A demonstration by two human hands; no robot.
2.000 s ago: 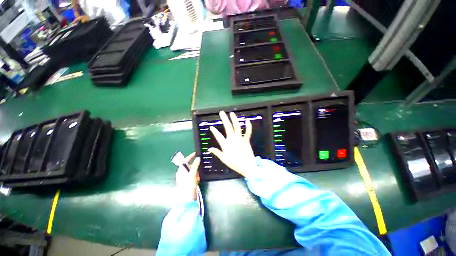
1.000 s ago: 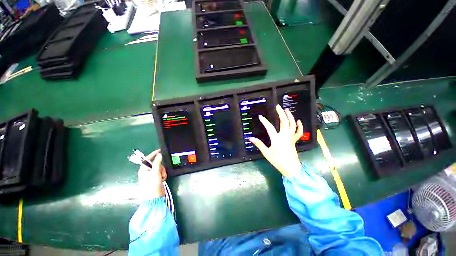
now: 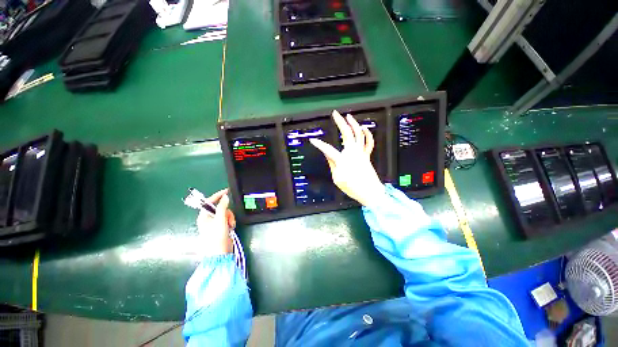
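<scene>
A black foam phone tray [image 3: 284, 215] lies in front of me with four lit phones side by side. The far-left phone [image 3: 255, 173] shows red lines and green and orange squares. The second phone [image 3: 310, 176] shows a list of coloured lines. The far-right phone [image 3: 416, 152] shows green and red squares. My right hand [image 3: 352, 162] is over the third phone, fingers spread and empty, hiding much of its screen; whether it touches is unclear. My left hand [image 3: 215, 223] holds a bunch of white cables [image 3: 198, 200] at the tray's left edge.
A second phone tray [image 3: 328, 88] lies beyond. Stacked trays stand at left [image 3: 51, 196] and far left [image 3: 101, 51]. A tray of dark phones [image 3: 555, 186] is at right. A small labelled device [image 3: 463, 151] sits by the yellow tape [image 3: 465, 220]. A white fan [image 3: 593, 278] is lower right.
My right hand has moved left from the far-right phone to the third. Compared with the oldest frame, the far-left phone's list has become red lines with coloured squares. My left hand still holds the cables.
</scene>
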